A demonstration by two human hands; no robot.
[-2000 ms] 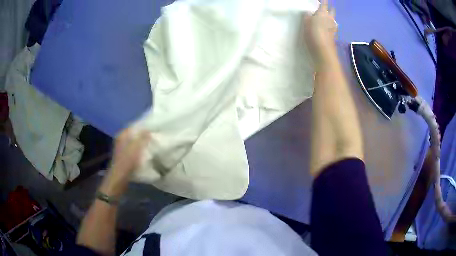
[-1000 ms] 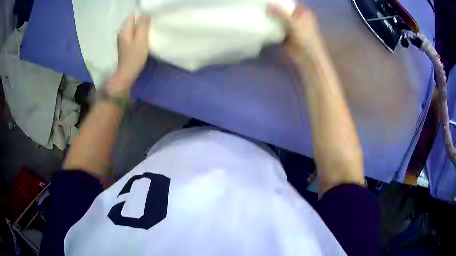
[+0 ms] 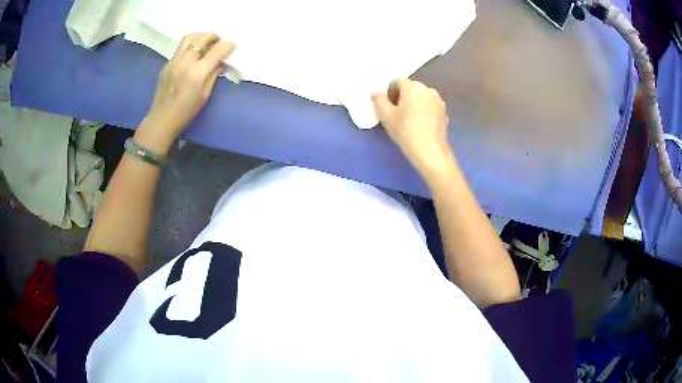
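The cream garment (image 3: 299,45) lies spread on the blue-violet pressing table cover (image 3: 299,127), cut off by the top edge of the picture. It looks very bright and its near edge curves above the table's front edge. My left hand (image 3: 191,78) pinches the near edge at the left between thumb and fingers. My right hand (image 3: 413,116) pinches a small corner of the cloth that hangs toward me. The steam iron (image 3: 553,9) shows only its tip end at the top right, with no hand on it.
The wrapped steam hose (image 3: 643,75) runs down the right side. A brown board (image 3: 627,179) is at the right table edge. More pale cloth (image 3: 37,164) hangs at left. My white apron (image 3: 299,284) is close to the table front. Scraps lie on the floor at lower right.
The garment was lifted and bunched in both hands; now it lies spread on the table. Both hands have come down to its near edge. The view has shifted, so less of the iron shows.
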